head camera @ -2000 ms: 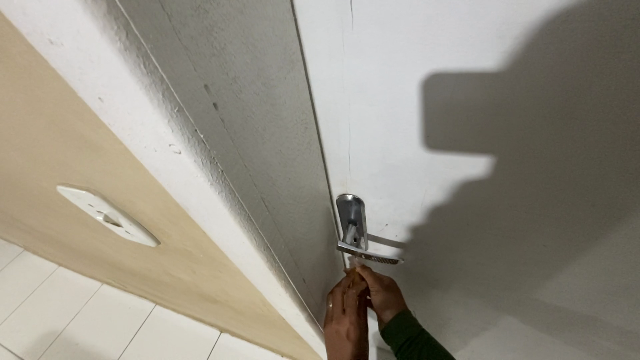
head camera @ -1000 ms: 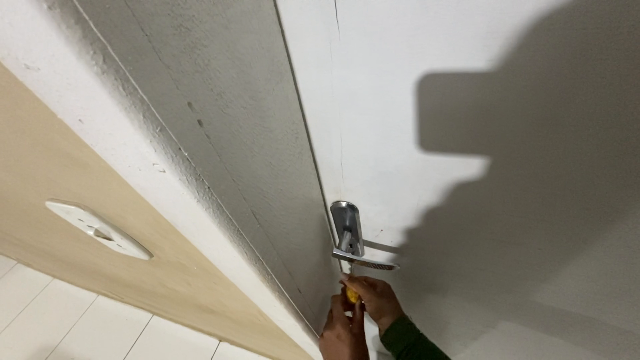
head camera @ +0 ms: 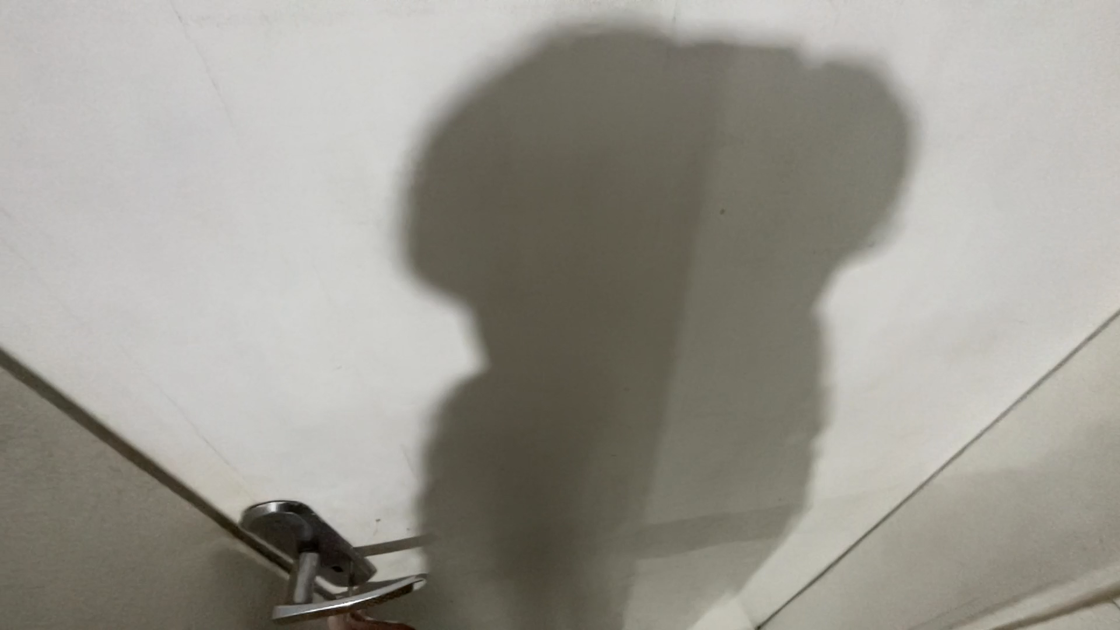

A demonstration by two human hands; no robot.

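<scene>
A metal lever door handle (head camera: 350, 600) with an oval-ended backplate (head camera: 306, 534) is fixed to a white door (head camera: 262, 350) at the lower left. A small part of a hand (head camera: 372, 622) shows just below the lever at the bottom edge; which hand it is cannot be told. The rest of that hand and the other hand are outside the view. What the fingers hold is hidden.
The door's left edge meets a grey frame (head camera: 70, 490). On the right runs another edge with a pale surface (head camera: 1032, 490) beyond it. A large shadow of a person falls across the door.
The view has swung right, with the wall switch and floor tiles on the left gone from it. Both hands showed below the handle, a yellow thing between them one second ago; now only a sliver of one shows.
</scene>
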